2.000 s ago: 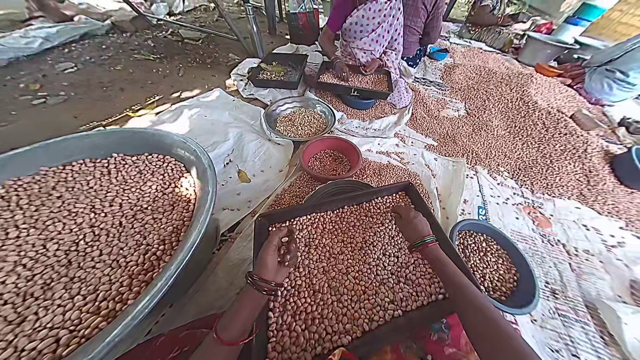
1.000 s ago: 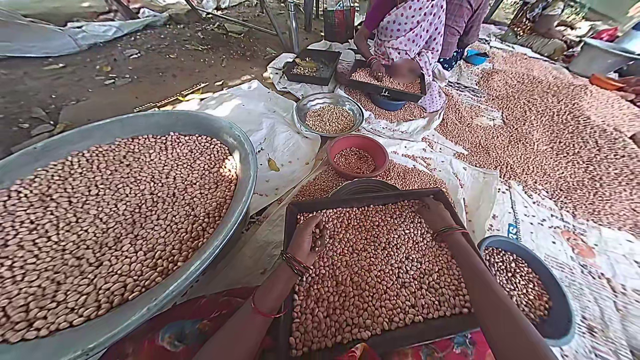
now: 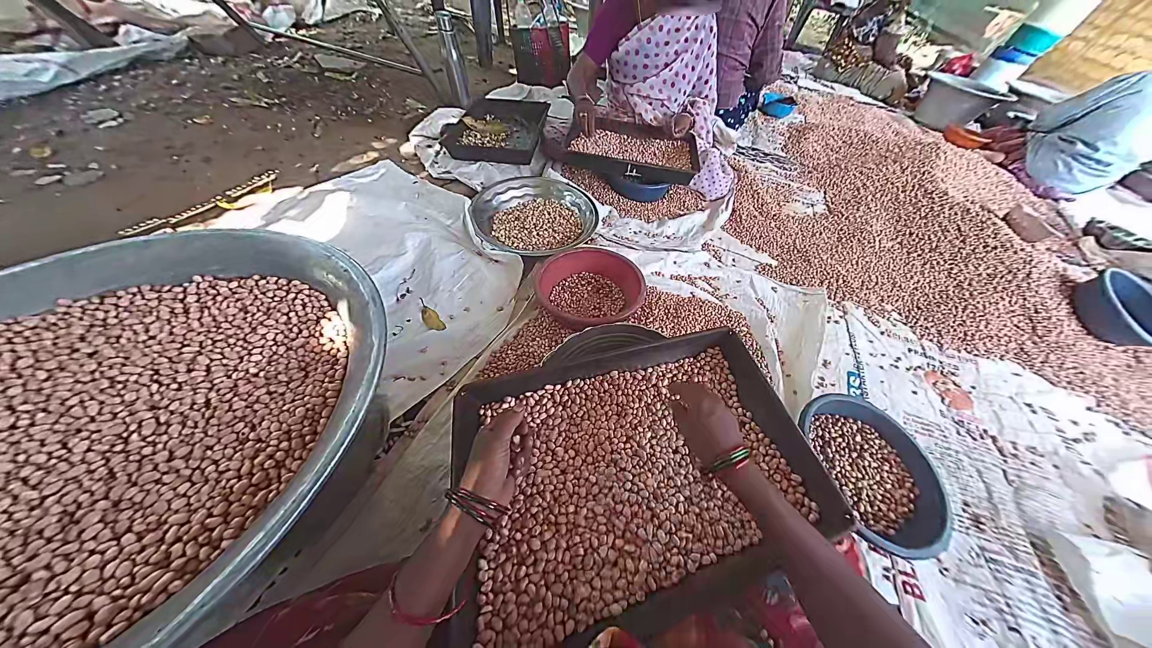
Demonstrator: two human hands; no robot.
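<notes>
A dark rectangular tray (image 3: 751, 382) full of reddish-brown nuts or seeds (image 3: 603, 504) lies tilted in front of me. Over its left part is my left hand (image 3: 501, 454), fingers curled, with what looks like a few nuts at the fingertips. My right hand (image 3: 706, 423) rests on the nuts near the upper right side, its fingertips bent down and partly hidden, so its grip is unclear. Beyond the tray's far edge stands a red bowl (image 3: 589, 315) holding some nuts. A grey-blue bowl (image 3: 931, 508) with darker nuts sits against the tray's right side.
A large metal tub (image 3: 373, 351) heaped with nuts fills the left. Ahead are a steel bowl (image 3: 533, 216), a black tray (image 3: 495, 139) and a person (image 3: 661, 67) with hands at another tray (image 3: 634, 148). A wide nut pile (image 3: 909, 225) spreads over sacking at the right.
My right hand has come down from the tray's far right edge onto the nuts. My left hand stays over the left part. The other person's hand has shifted at their tray.
</notes>
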